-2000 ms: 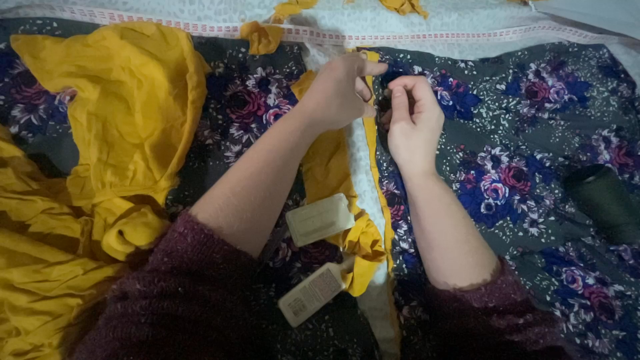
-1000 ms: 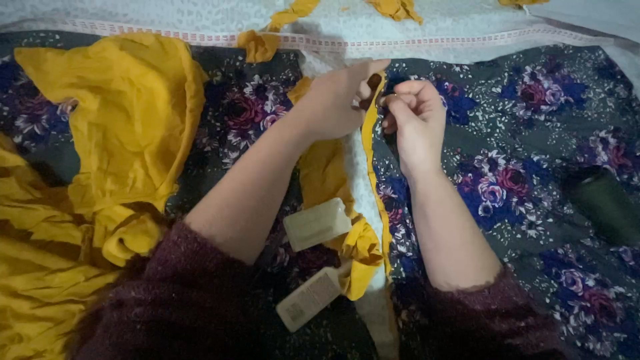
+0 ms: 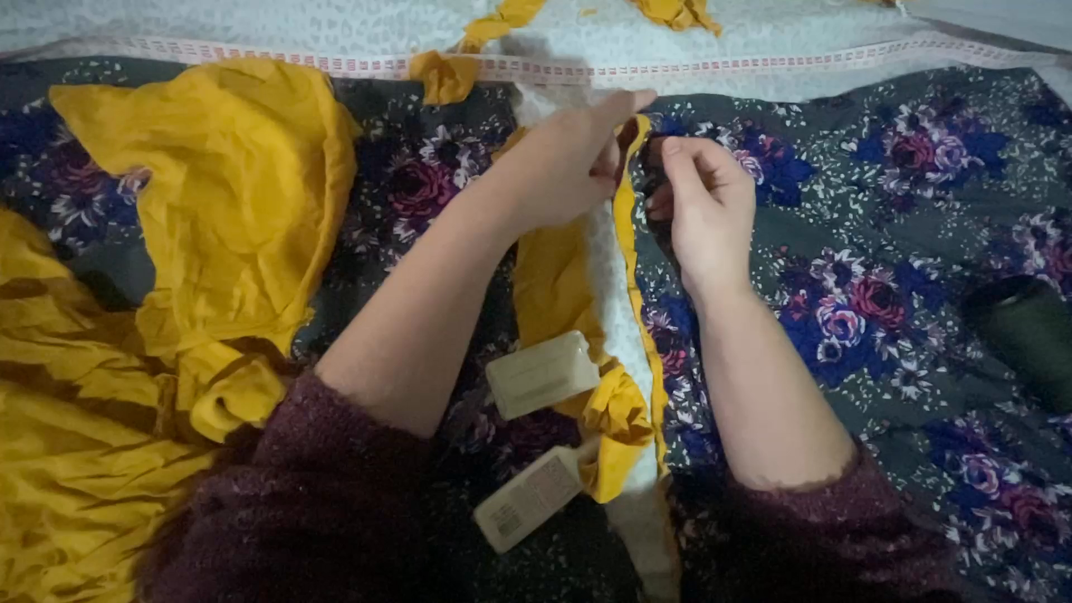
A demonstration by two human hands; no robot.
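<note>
Floral-print dark fabric (image 3: 837,209) lies flat in two parts, with a pale gap between them. A narrow yellow fabric edging (image 3: 634,276) runs along the left edge of the right part. At the top of that edging is my left hand (image 3: 574,159), its index finger stretched out and the other fingers curled beside the strip; its hold is partly hidden. Just right of the edge, my right hand (image 3: 708,180) has thumb and fingers pinched together on the dark fabric edge or something too small to make out. A wider yellow fabric piece (image 3: 553,285) lies under my left wrist.
Crumpled yellow fabric (image 3: 243,184) covers the left side. Two pale tags (image 3: 543,374) lie by a bunched yellow scrap (image 3: 618,427). A measuring tape (image 3: 712,69) crosses the far edge, near yellow scraps (image 3: 444,77). A dark thread spool or cone (image 3: 1026,335) rests at right.
My left hand has shifted slightly along the top of the yellow edging, which now stands up more plainly between my hands. My right hand stays close to the same spot.
</note>
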